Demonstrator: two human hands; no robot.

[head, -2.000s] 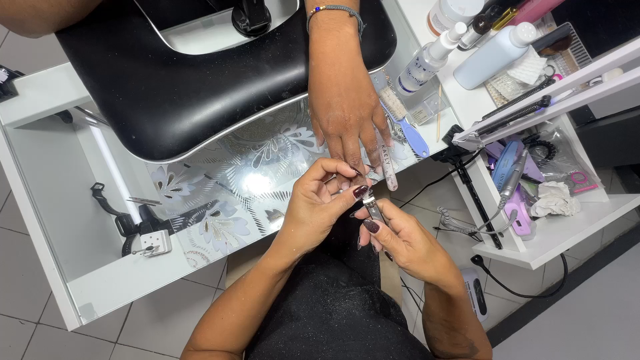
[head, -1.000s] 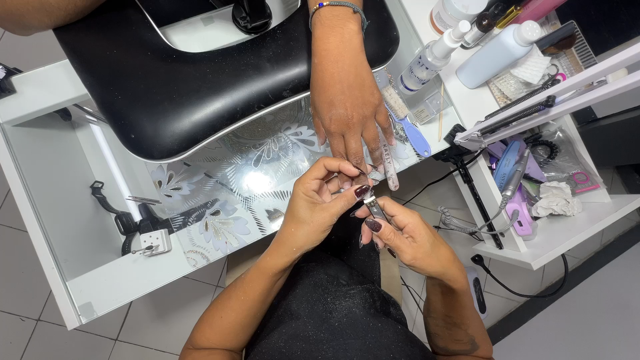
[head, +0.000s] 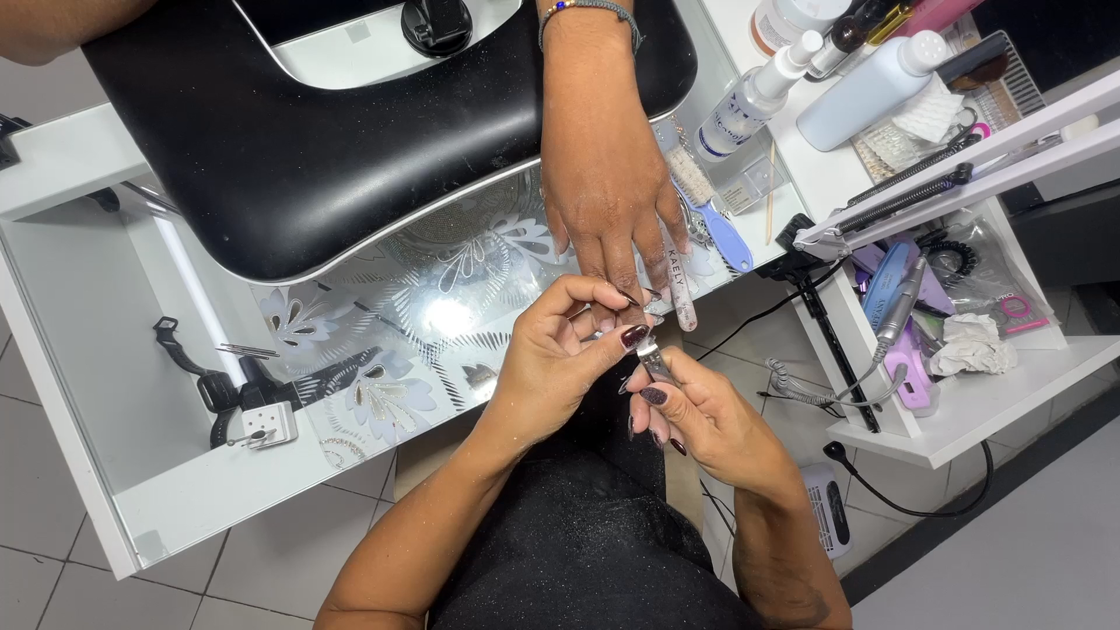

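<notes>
Another person's hand (head: 604,188), with a cord bracelet at the wrist, reaches down over the black armrest (head: 420,140). My left hand (head: 564,341) pinches one of its fingertips between thumb and fingers. In my right hand (head: 691,407) is a small metal nail clipper (head: 653,360), its jaws right at that fingertip. Whether the jaws touch the nail is too small to tell. A nail file (head: 680,293) lies beside the person's fingers. Just right of it rests a blue-handled nail brush (head: 726,236).
A spray bottle (head: 757,101) and a pale blue bottle (head: 871,92) stand at upper right. A lamp arm (head: 980,166) crosses above the open drawer (head: 1006,420), which holds a nail drill handpiece (head: 903,306). Thin drill bits (head: 248,350) and a wristwatch (head: 214,385) lie left.
</notes>
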